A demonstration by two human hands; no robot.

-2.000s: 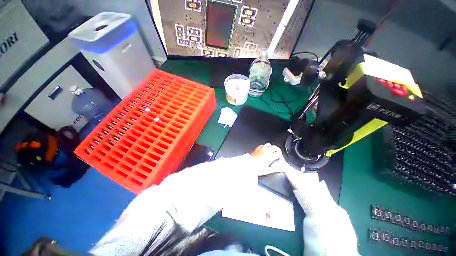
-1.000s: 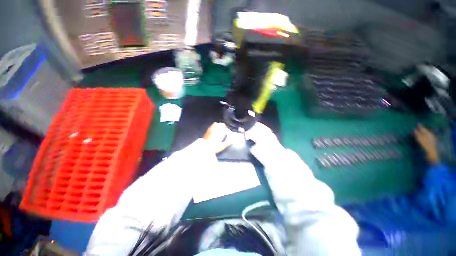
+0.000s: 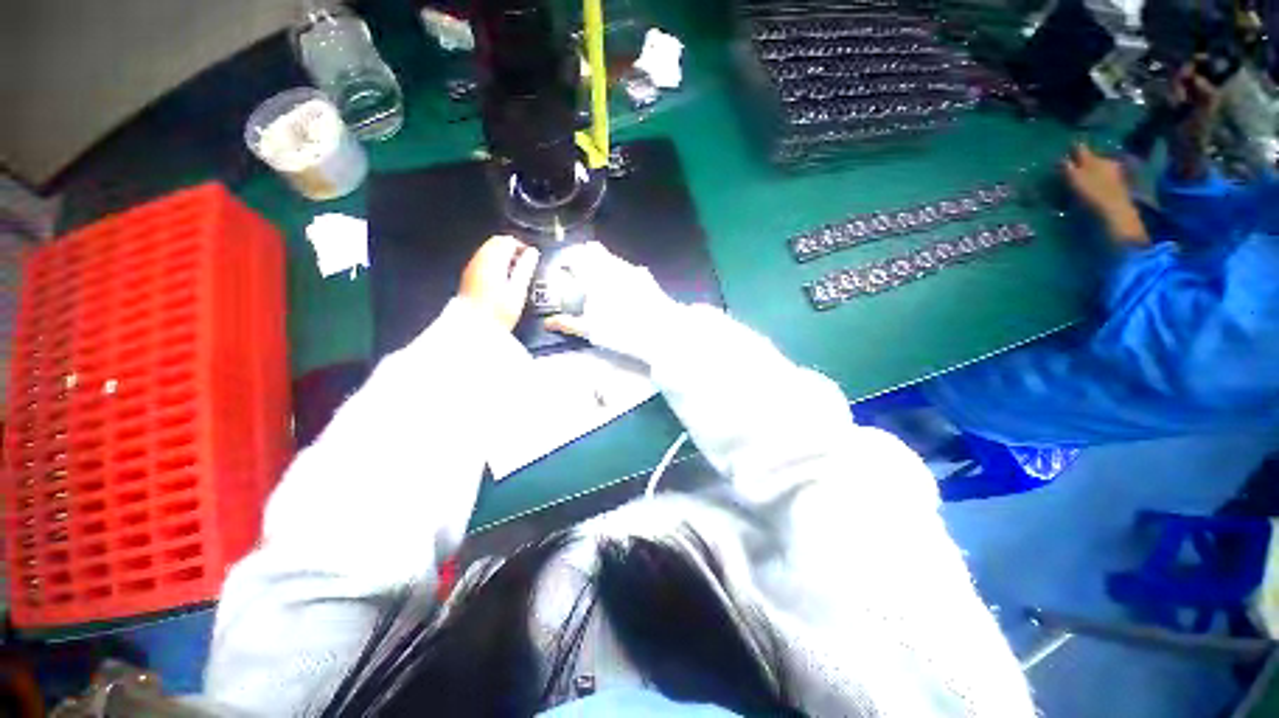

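A small electronic module (image 3: 551,293) shows between my hands below the ring light (image 3: 547,192) of the video microscope (image 3: 526,84). My left hand (image 3: 498,276) is at its left side, with fingers bent around its edge. My right hand (image 3: 596,290) is at its right side, with fingertips against it. Bright light washes out the fingers and the module's outline. The black base plate (image 3: 421,232) lies under both hands. A white paper sheet (image 3: 561,407) lies at its front edge.
A large red slotted tray (image 3: 154,407) stands at left. A white-filled tub (image 3: 309,145), clear bottle (image 3: 348,70) and crumpled tissue (image 3: 338,243) are behind it. Two module rows (image 3: 919,264) and stacked black trays (image 3: 849,77) are at right. A person in blue (image 3: 1192,323) reaches onto the bench.
The view has swung right and down, so the monitor has left the picture and the person in blue shows more. My hands have come slightly out from under the lens, and the module shows between them.
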